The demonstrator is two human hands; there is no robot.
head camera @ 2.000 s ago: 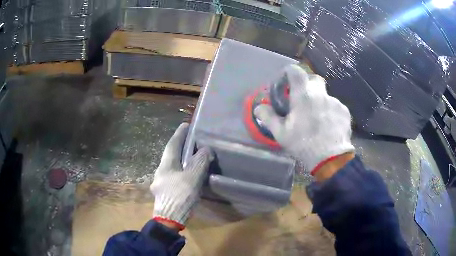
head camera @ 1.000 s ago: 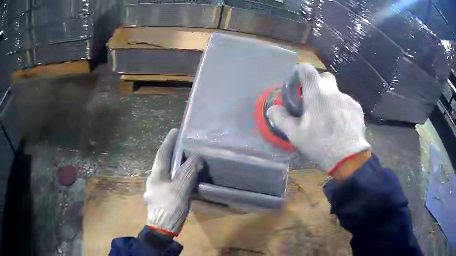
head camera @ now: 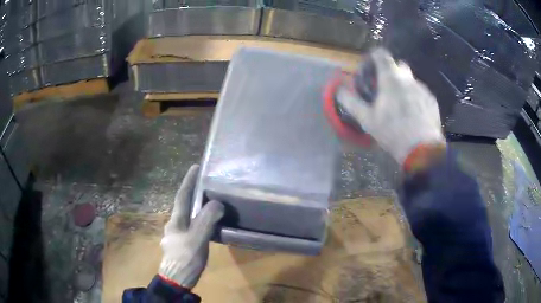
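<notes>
A silver-grey sheet-metal housing (head camera: 273, 124) is held above the cardboard, its broad face up and its near end towards me. My left hand (head camera: 193, 228), in an off-white knit glove with a red cuff edge, grips its near left corner, the thumb at the end face. My right hand (head camera: 394, 106), gloved alike and slightly blurred, is closed around a dark sander with a red-orange rim (head camera: 339, 115). The sander is tilted at the right edge of the housing. I cannot tell whether its pad touches the metal.
A stained cardboard sheet (head camera: 136, 254) lies on the wet-looking floor below. A reddish disc (head camera: 84, 214) lies on the floor at left. Stacked grey housings (head camera: 178, 77) with a wooden pallet (head camera: 184, 97) stand ahead. Film-wrapped stacks (head camera: 480, 71) stand at right, others at left (head camera: 59, 47).
The sander and my right hand have moved right and up to the housing's right edge. The housing and my left hand have shifted slightly left and down in view.
</notes>
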